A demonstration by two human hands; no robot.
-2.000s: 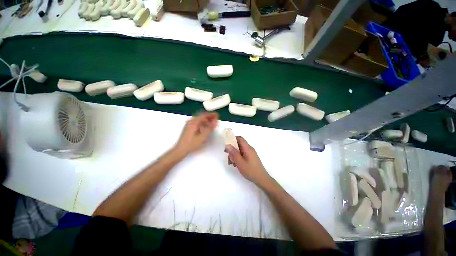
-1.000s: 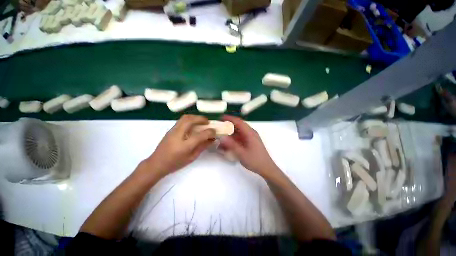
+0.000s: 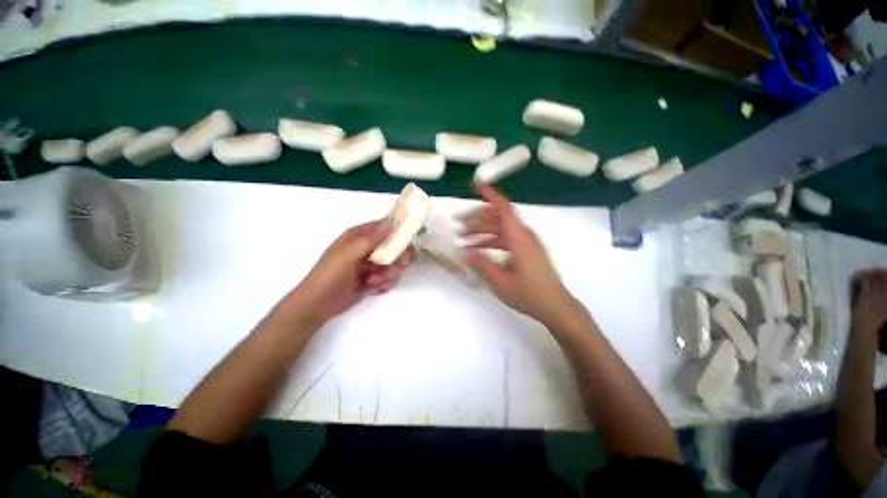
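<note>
My left hand (image 3: 352, 265) holds an off-white oblong plastic housing unit (image 3: 401, 226), tilted, above the white bench top near the belt edge. My right hand (image 3: 508, 255) is to its right, blurred, with its fingers apart. A blurred thin pale piece (image 3: 445, 263) shows between the hands; whether my right hand touches it I cannot tell. Several more off-white housing units (image 3: 354, 150) lie in an uneven row on the green conveyor belt (image 3: 243, 73) beyond my hands.
A white fan (image 3: 73, 233) stands at the left. A grey metal post (image 3: 759, 146) crosses at the right. Behind it a clear plastic bag (image 3: 689, 255) lies under heaped units. Another person's arm (image 3: 864, 374) is at the right edge. A blue bin (image 3: 793, 58) is upper right.
My hands were together around a pale unit; now they are apart, the unit is tilted up in my left hand, and my right hand has moved right and opened. The view has shifted.
</note>
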